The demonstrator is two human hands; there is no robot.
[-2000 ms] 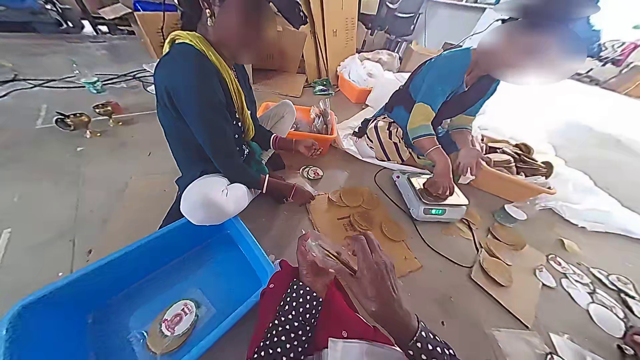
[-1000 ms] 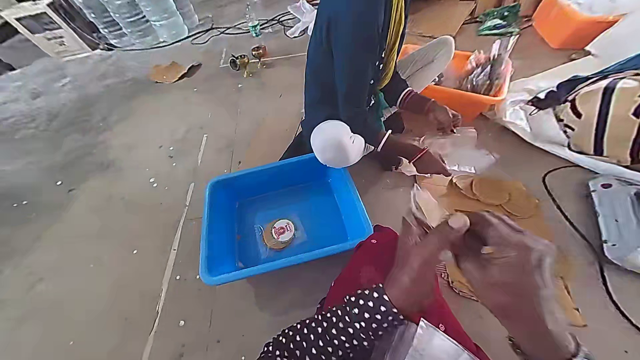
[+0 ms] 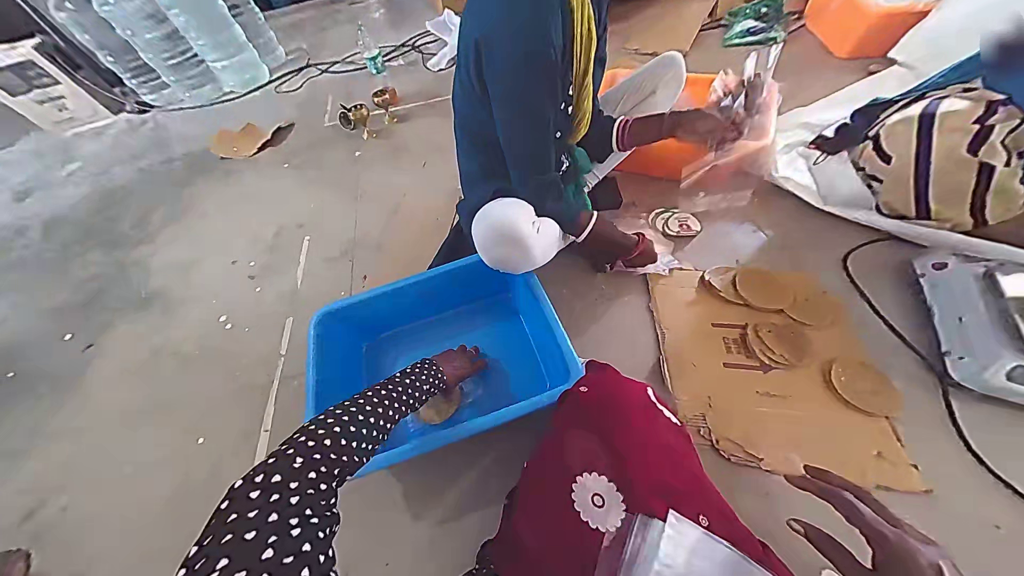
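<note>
My left hand [image 3: 460, 366] reaches down inside a blue plastic tub [image 3: 444, 438], its fingers bent over the tub's floor; whether it holds anything cannot be made out. Just below it, a round brown disc [image 3: 439, 406] lies in the tub, partly covered by my wrist. At the lower right, my right hand [image 3: 860, 524] is spread, with nothing between its fingers, near the corner of a flat cardboard sheet [image 3: 776, 424]. Several thin brown discs [image 3: 864, 387] lie on that cardboard. Clear plastic bags [image 3: 680, 548] rest on my lap.
A co-worker [image 3: 520, 104] sits beyond the tub, handling clear plastic near an orange crate [image 3: 658, 158]. Round labelled pieces [image 3: 676, 222] lie by that person's hand. A weighing scale [image 3: 972, 320] and its black cable [image 3: 904, 340] are at right. Brass cups [image 3: 368, 112] stand further back.
My left hand has gone from beside my right hand into the blue tub. My right hand has moved lower and spread. The co-worker's one hand has lifted to the orange crate.
</note>
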